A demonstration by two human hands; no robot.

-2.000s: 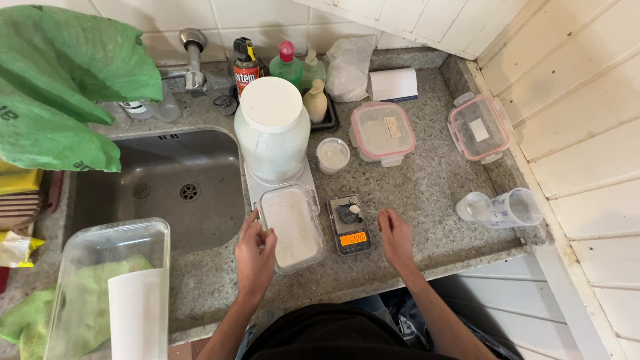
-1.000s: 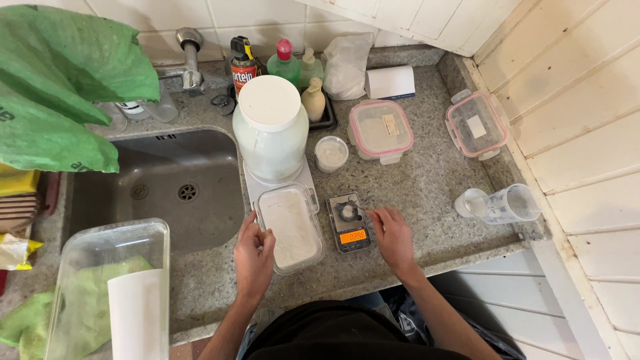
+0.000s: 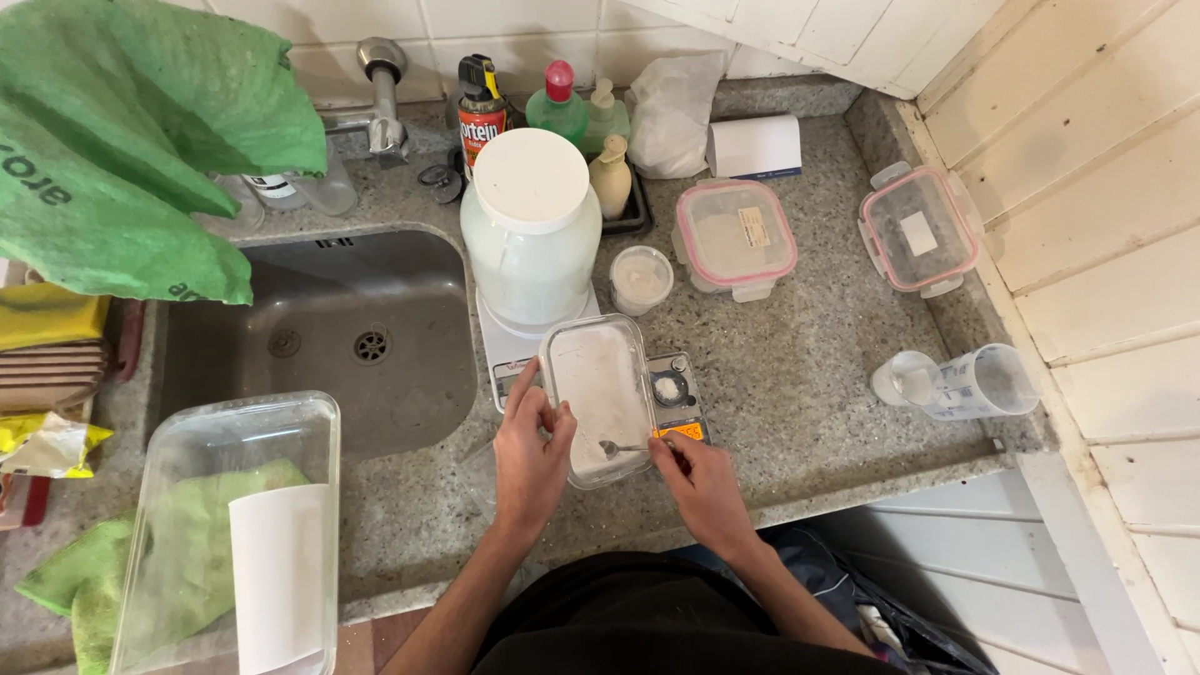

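Note:
My right hand (image 3: 698, 483) holds a small metal spoon (image 3: 619, 449) by its handle, with its bowl over the white powder in a clear rectangular container (image 3: 602, 398). My left hand (image 3: 532, 450) touches that container's left edge; whether it grips it is hard to tell. Just right of the container, partly covered by it, a small digital pocket scale (image 3: 689, 380) with a lit orange display bears a round dish (image 3: 669, 387) with a little white powder. Behind stands a large white-lidded jar (image 3: 532, 234) on a white kitchen scale (image 3: 502, 373). A small round tub (image 3: 641, 279) of white contents sits beside the jar.
A steel sink (image 3: 319, 328) lies left, with a large clear plastic bin (image 3: 155, 525) in front. Behind are a spray can (image 3: 482, 127), soap bottles (image 3: 611, 178) and a pink-rimmed container (image 3: 736, 234). A measuring cup (image 3: 984, 380) lies at the right near the counter's edge.
My right hand has moved left from beside the pocket scale to the container, where the spoon is now over the powder. The container sits closer to the pocket scale and overlaps it in view.

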